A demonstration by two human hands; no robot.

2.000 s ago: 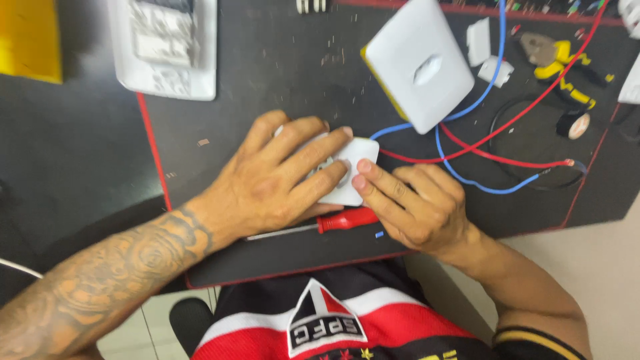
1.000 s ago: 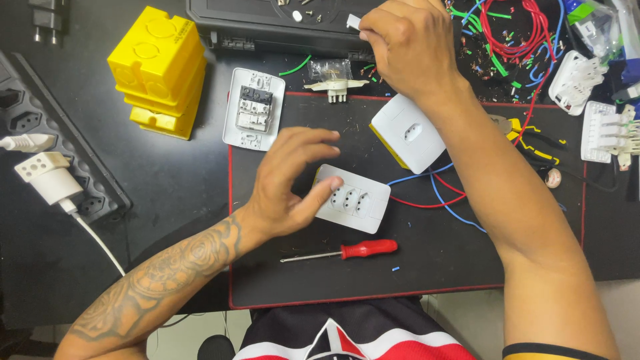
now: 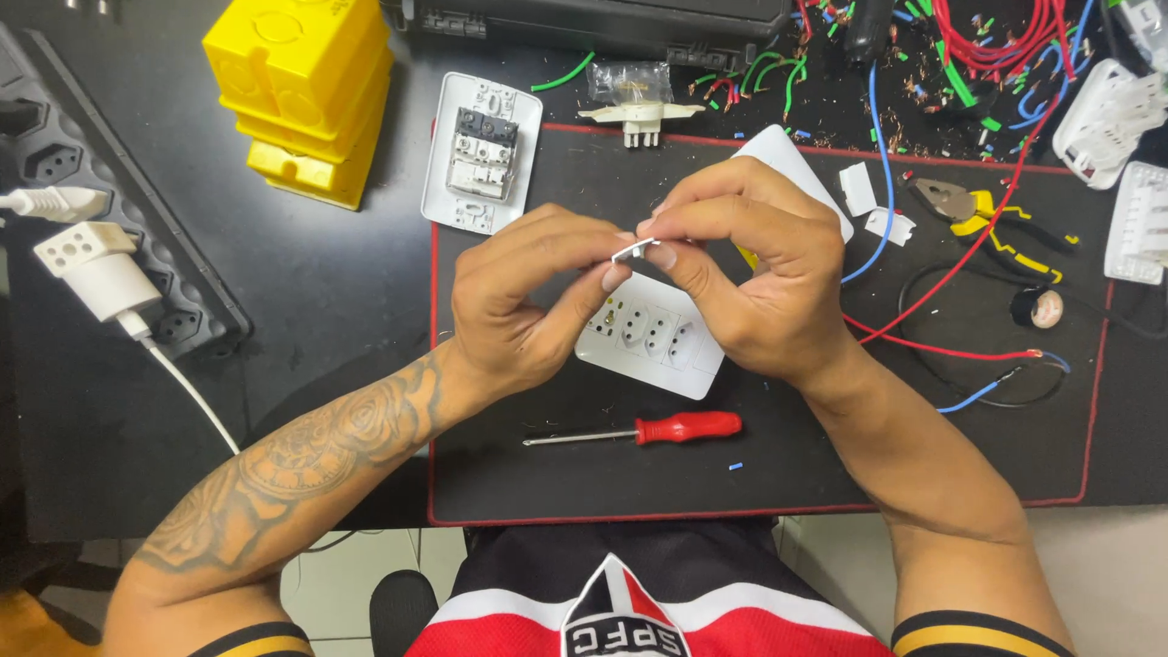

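Between both hands, above the mat, is a small white plastic piece (image 3: 635,250), seen nearly edge-on. My left hand (image 3: 538,292) pinches its left end between thumb and fingers, and my right hand (image 3: 757,255) pinches its right end. Below them a white socket plate (image 3: 652,338) with several outlet modules lies face up, its upper right part hidden by my right hand. A screwdriver with a red handle (image 3: 689,427) rests nearer the mat's front edge. Behind my right hand is a second white plate (image 3: 789,164), over something yellow.
Yellow electrical boxes (image 3: 301,91) and a power strip (image 3: 119,201) stand at left. A switch plate (image 3: 484,151) lies back down or up, unclear. At right are pliers (image 3: 976,214), electrical tape (image 3: 1036,307), red wire (image 3: 967,274) and white covers (image 3: 858,189). Wire scraps (image 3: 912,119) lie behind.
My right hand has come down from the far edge, bringing a small white piece to my left hand, which has closed on it. Two seconds ago both hands were on the socket plate.
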